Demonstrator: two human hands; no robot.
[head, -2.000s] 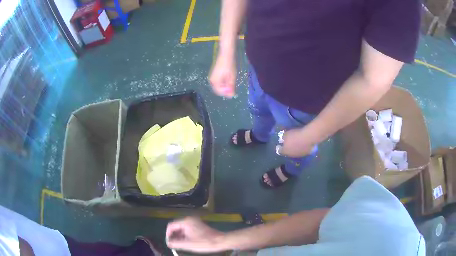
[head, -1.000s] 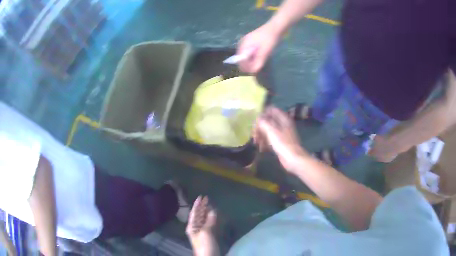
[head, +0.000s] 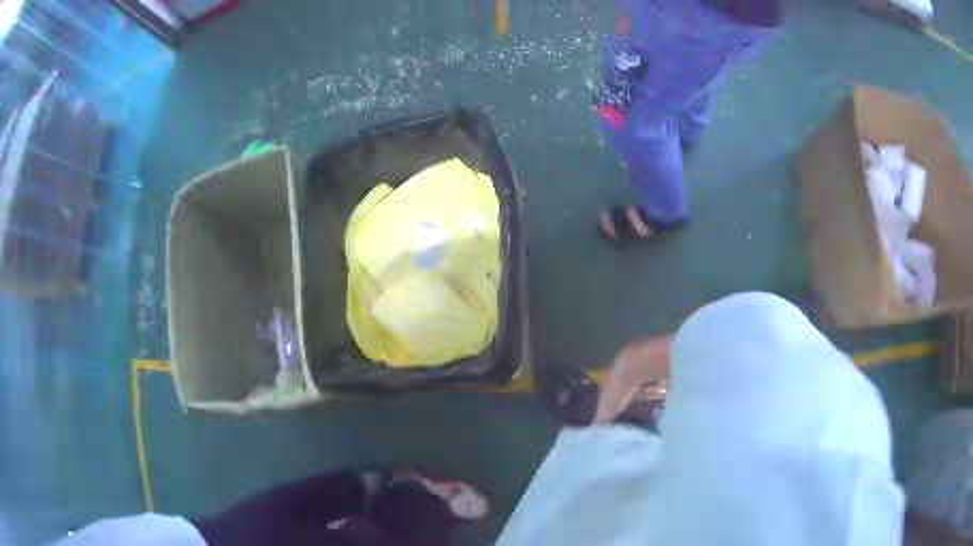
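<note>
My right hand is blurred and partly hidden by my light blue sleeve, right of the bins. A small shiny brownish thing shows beside it; I cannot tell if I hold it. My left hand is not in view. In front of me stands a dark-lined bin with crumpled yellow sheets in it. A beige open bin touches its left side, with a little clear material at its bottom right.
A person in blue jeans and sandals stands beyond the bins. A cardboard box with white pieces stands at the right. Another person's dark-clad legs and shoe are at the bottom left. Yellow lines mark the green floor.
The view has swung. My left hand has left the picture. My right hand has drawn back from the dark bin towards my body. The standing person's hands are out of view.
</note>
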